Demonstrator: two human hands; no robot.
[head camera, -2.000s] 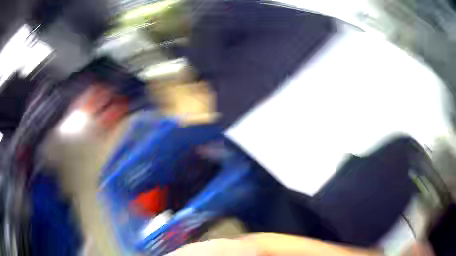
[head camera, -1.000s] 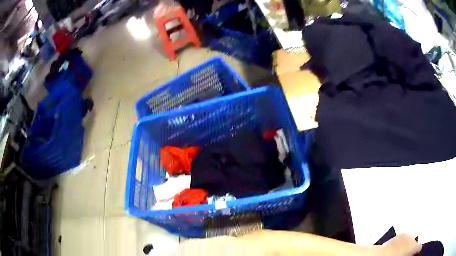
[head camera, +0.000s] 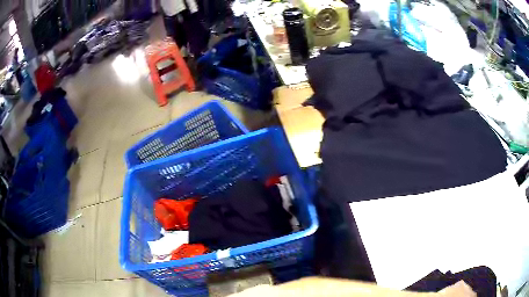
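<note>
My left hand (head camera: 459, 290) is at the bottom right, mostly cut off by the picture's edge. Its bare forearm runs along the bottom edge. The hand touches a small dark cut panel (head camera: 478, 277) on the white table (head camera: 423, 232); whether the fingers grip it is hidden. A garment bundle (head camera: 406, 145) of dark, folded cloth lies on the table beyond the bare white part. My right hand is not in view.
A blue plastic crate (head camera: 217, 152) with dark, red and white cloth stands on the floor left of the table, another crate (head camera: 185, 130) behind it. Farther back are a red-orange stool (head camera: 168, 68) and more blue crates. A black cylinder (head camera: 296, 36) stands at the table's far end.
The view has steadied and swung, so the crates and bundle sit lower and farther left in the picture. More of the small dark panel shows beside my left hand than a second ago.
</note>
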